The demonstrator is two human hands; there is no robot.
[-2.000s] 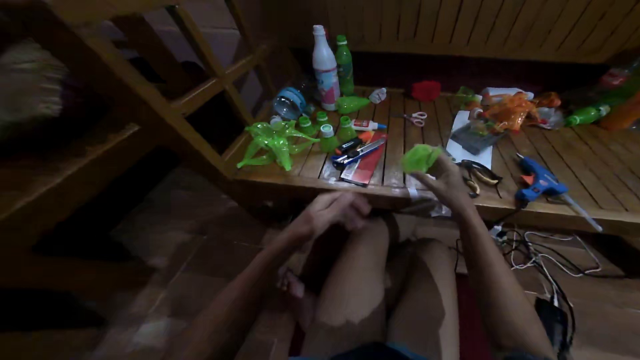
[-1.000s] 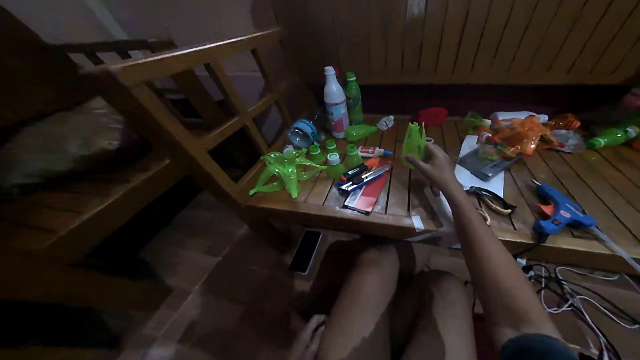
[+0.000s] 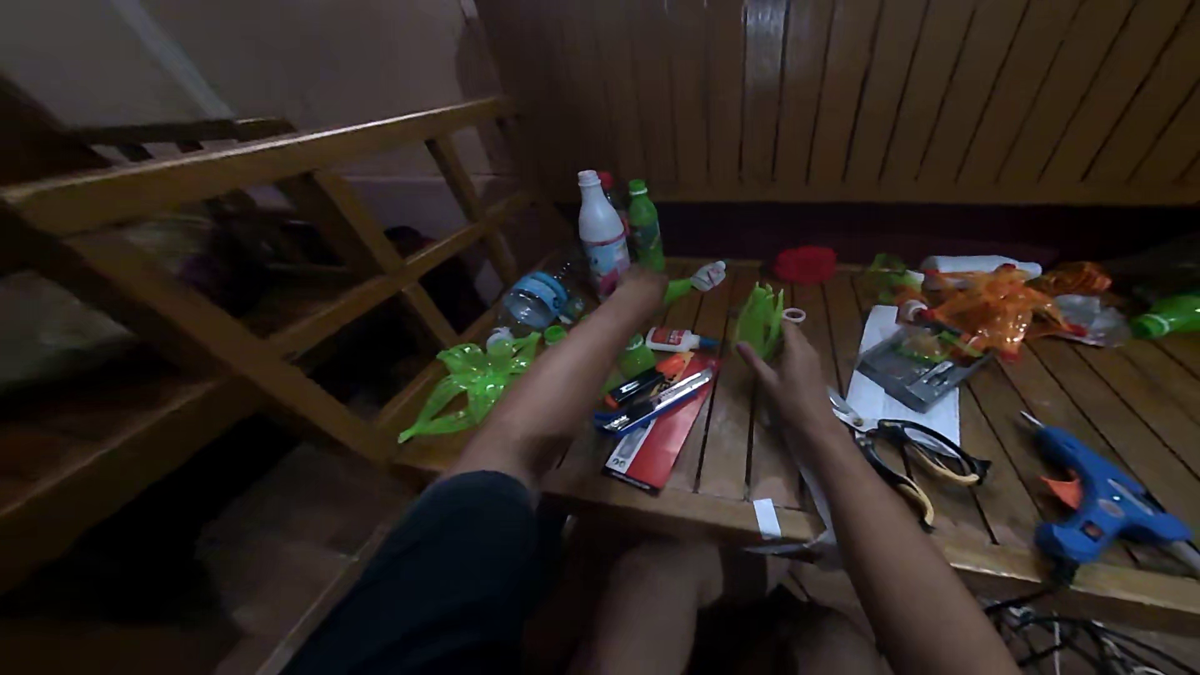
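My right hand (image 3: 786, 366) holds a green cut plastic bottle piece (image 3: 760, 322) with pointed strips upward, above the slatted wooden bench. My left hand (image 3: 641, 289) reaches to the back, beside a white plastic bottle (image 3: 603, 230) and a green bottle (image 3: 646, 225); its fingers are too unclear to tell what they touch. A green bottle part with a clear neck (image 3: 708, 276) lies just right of it. Below my left forearm are a green cut-bottle flower (image 3: 475, 380) and green bottle tops (image 3: 637, 356). A glue bottle (image 3: 677, 340) and a utility knife (image 3: 656, 403) lie between my hands.
Scissors (image 3: 909, 450), a grey tray (image 3: 922, 366) on white paper (image 3: 877, 337), and a blue glue gun (image 3: 1102, 497) are at right. Orange plastic pieces (image 3: 998, 305) and a red piece (image 3: 804, 264) lie behind. A wooden armrest frame (image 3: 281, 155) bounds the left; cables (image 3: 1078, 628) hang below the front edge.
My left hand has moved from low near my legs to the bottles at the back. My right hand keeps the green piece, now held over the bench. The view has shifted.
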